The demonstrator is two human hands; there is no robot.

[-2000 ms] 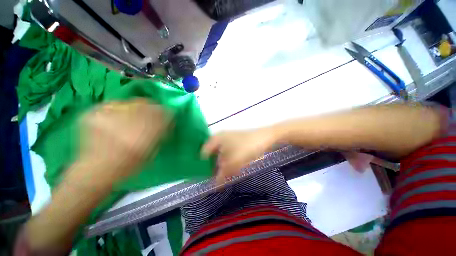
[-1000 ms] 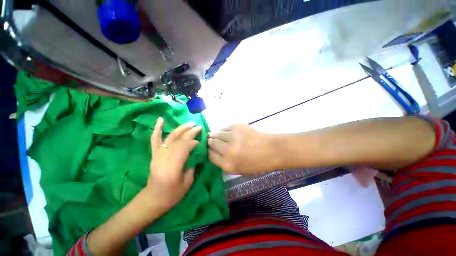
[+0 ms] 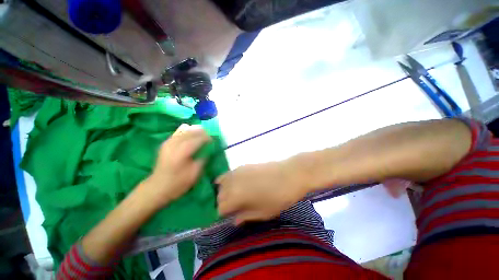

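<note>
The green cloth (image 3: 104,175) lies in folds on the white machine table, left of centre, with part of it under the sewing machine head (image 3: 164,33). The small blue knob (image 3: 206,109) is beside the presser foot area, at the cloth's right edge. My left hand (image 3: 180,158) is on the cloth just below the knob, slightly blurred, with fingers bent; whether it pinches the cloth is unclear. My right hand (image 3: 254,191) is closed on the cloth's right edge near the table's front. Its fingertips are partly hidden.
Blue-handled thread snips (image 3: 435,93) lie on the table at the right, beside a slim grey metal tool (image 3: 467,82). A larger blue knob (image 3: 95,13) is high on the machine head. Blue tape (image 3: 22,191) runs along the table's left edge. A white sheet (image 3: 364,224) is below the table's front edge.
My right hand has moved down and slightly left along the cloth's edge, towards the table's front. My left hand has moved slightly up, its fingers now more bent. The cloth's lower right part has shifted up and left.
</note>
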